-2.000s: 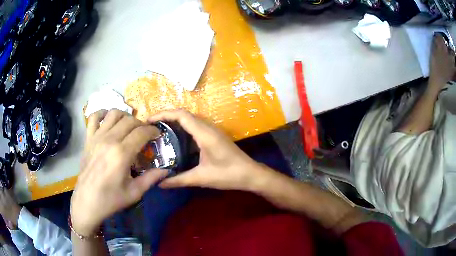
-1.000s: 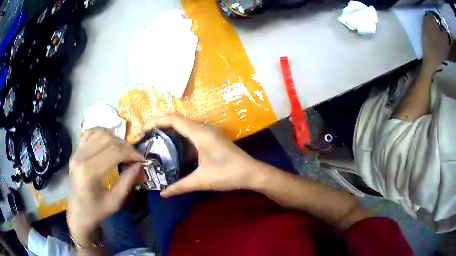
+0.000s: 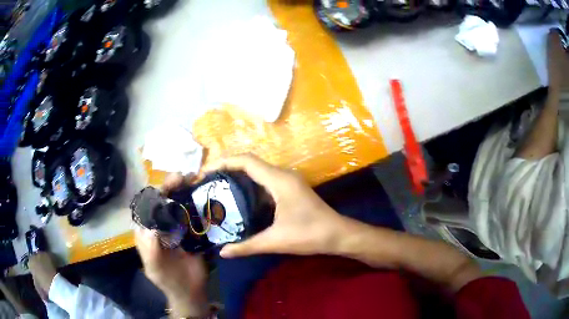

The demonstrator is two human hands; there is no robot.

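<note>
My right hand (image 3: 293, 215) holds a black housing (image 3: 259, 202) with a white plate and a dark round hole inside. My left hand (image 3: 171, 268), blurred and partly hidden, holds a dark round part (image 3: 153, 212) just left of the housing. Thin yellow and dark wires (image 3: 198, 225) run between the two parts. Both are held at the bench edge, in front of my body. The underside of the round part cannot be seen.
Black camera units (image 3: 84, 171) stand massed at left, more (image 3: 343, 12) at the top. White wipes (image 3: 249, 68) lie on orange tape (image 3: 337, 131). A crumpled wipe (image 3: 478, 35) and red air gun (image 3: 407, 134) are at right. Seated people (image 3: 518, 193) are on both sides.
The unit has been opened: the round part in my left hand is apart from the housing, showing the wires and white plate. The camera view has shifted, so the bench appears further right.
</note>
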